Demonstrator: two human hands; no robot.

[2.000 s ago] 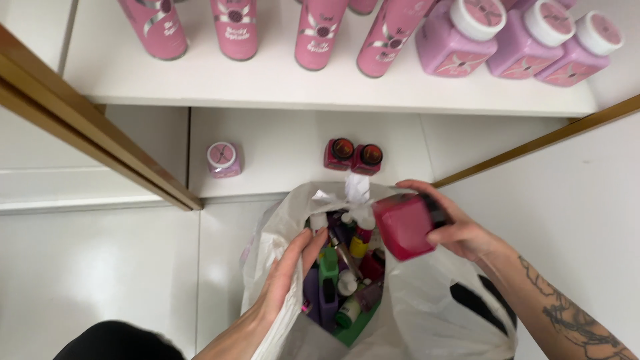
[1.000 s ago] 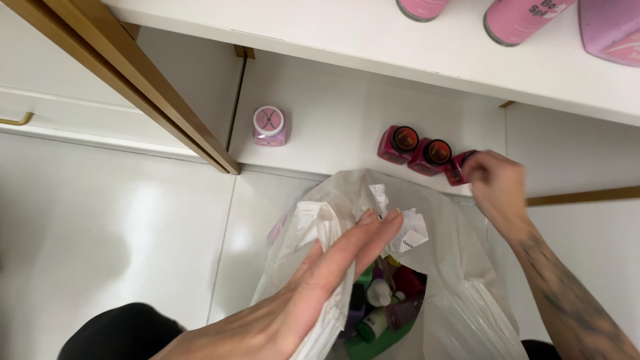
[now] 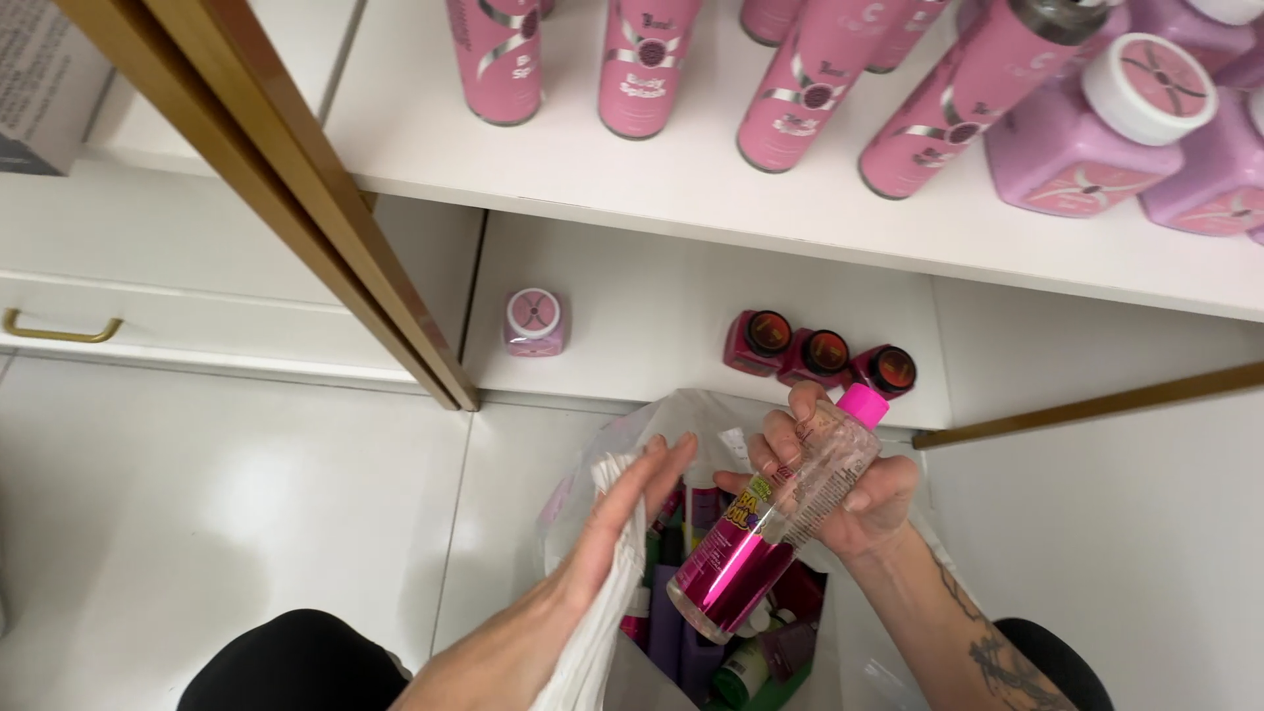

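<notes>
My right hand [image 3: 849,484] grips a clear plastic bottle [image 3: 775,513] with a bright pink cap and magenta liquid in its lower part, tilted above the bag's opening. My left hand [image 3: 612,533] has the gathered edge of a white plastic bag [image 3: 583,632] between thumb and fingers and spreads it to the left. Inside the bag lie several bottles and tubes, among them a purple bottle [image 3: 664,617] and a green-and-white tube [image 3: 741,671]. Three dark red jars with black lids, one of them the middle jar [image 3: 818,357], stand in a row on the low shelf behind the bag.
A small pink jar with a white-rimmed lid [image 3: 534,322] stands at the left of the low shelf [image 3: 632,296]. Above, the upper shelf's edge [image 3: 691,222] carries pink body splash bottles [image 3: 647,69] and lilac bottles [image 3: 1096,138]. Gold-coloured frames [image 3: 326,227] flank the opening.
Two seconds ago my right hand held a red jar over the bag; one second ago it was at the third jar on the low shelf. Now it holds the pink-capped bottle, and three jars stand there.
</notes>
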